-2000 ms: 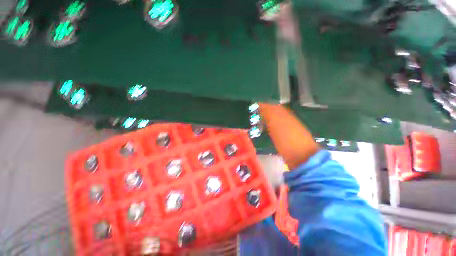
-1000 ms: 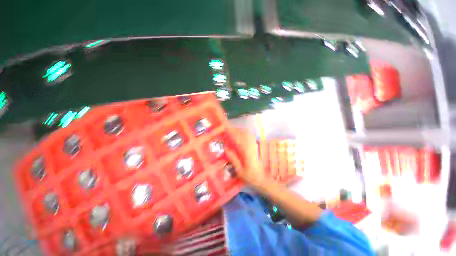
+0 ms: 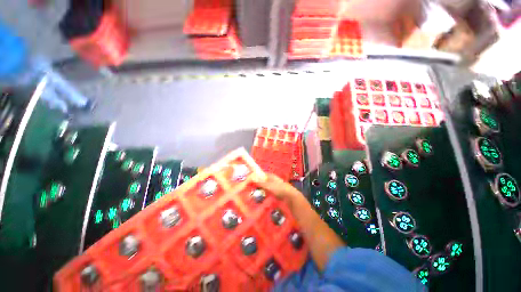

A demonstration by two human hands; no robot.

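Observation:
A red-orange compartment tray (image 3: 171, 242) is tilted across the lower middle of the view, with dark and silvery round watch units in many of its pockets. My right hand (image 3: 285, 197), bare below a blue sleeve, grips the tray's right edge. Its fingers are blurred and partly hidden. My left hand cannot be made out. The tray's near edge is cut off by the picture.
Green rack shelves with lit watches stand to the left (image 3: 57, 228) and right (image 3: 428, 197). Filled trays (image 3: 394, 102) are stacked beyond the right rack, and another stack (image 3: 277, 149) stands nearer. Storage shelving (image 3: 154, 48) crosses the back. A person's blue clothing (image 3: 11, 54) shows upper left.
The view has swung from the rack shelves to the aisle. My right hand was at the shelf, then moved onto the tray's right edge, where it still is.

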